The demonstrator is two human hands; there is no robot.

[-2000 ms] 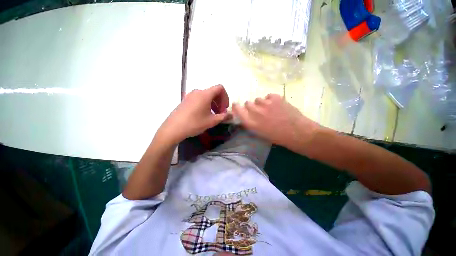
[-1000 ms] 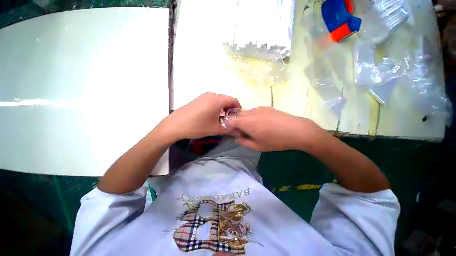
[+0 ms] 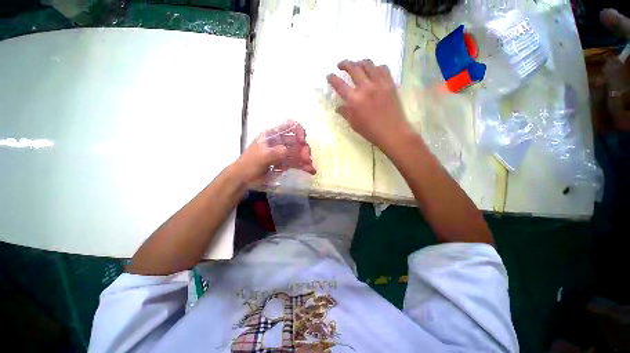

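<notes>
My left hand [image 3: 276,153] holds a clear plastic bag [image 3: 293,200] near the table's front edge; the bag hangs down over the edge and looks empty. My right hand [image 3: 367,96] is over the near end of the stack of white sticks [image 3: 331,34], fingers apart and pointing to the far side. The fingertips hide part of the stack's near end. I cannot tell whether they touch the sticks.
A blue and red-orange tape dispenser [image 3: 457,62] lies right of the stack. A larger bagged pack [image 3: 519,45] and loose clear bags [image 3: 514,134] lie at the right. A dark object [image 3: 425,5] is at the far edge. A glossy white board [image 3: 124,138] fills the left. A person's hand [image 3: 615,24] shows at far right.
My right hand has left my left hand and moved forward to the stack. My left hand now holds the clear bag alone, spread over its fingers. The view has shifted slightly.
</notes>
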